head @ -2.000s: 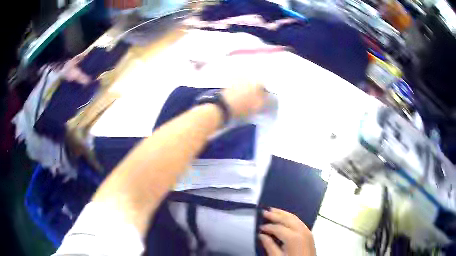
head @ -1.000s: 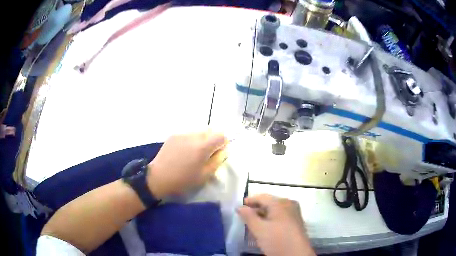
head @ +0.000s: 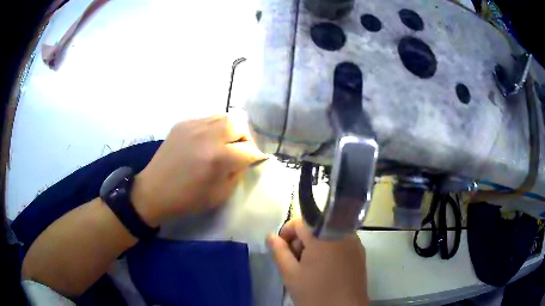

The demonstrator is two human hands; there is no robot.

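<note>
White lining cloth [head: 251,209] lies under both hands, in front of the needle area. A brighter blue rectangle [head: 194,272] sits on it at the bottom, and navy fabric [head: 77,179] spreads at the left. My left hand [head: 197,164], with a black wrist device, grips the cloth edge between thumb and fingers just left of the machine head [head: 382,77]. My right hand [head: 325,263] pinches the cloth edge below the silver bracket [head: 351,185], which partly covers it. The needle tip and presser foot are mostly hidden under the head.
Black-handled scissors [head: 439,230] lie right of my right hand under the machine arm. A dark rounded fabric piece [head: 502,242] is at the far right. A pink strip [head: 74,27] lies on the white table [head: 137,77] at upper left.
The view has moved much closer to the machine head. Both hands moved from the open table to the needle area with the cloth; my left hand now holds its edge nearer the head.
</note>
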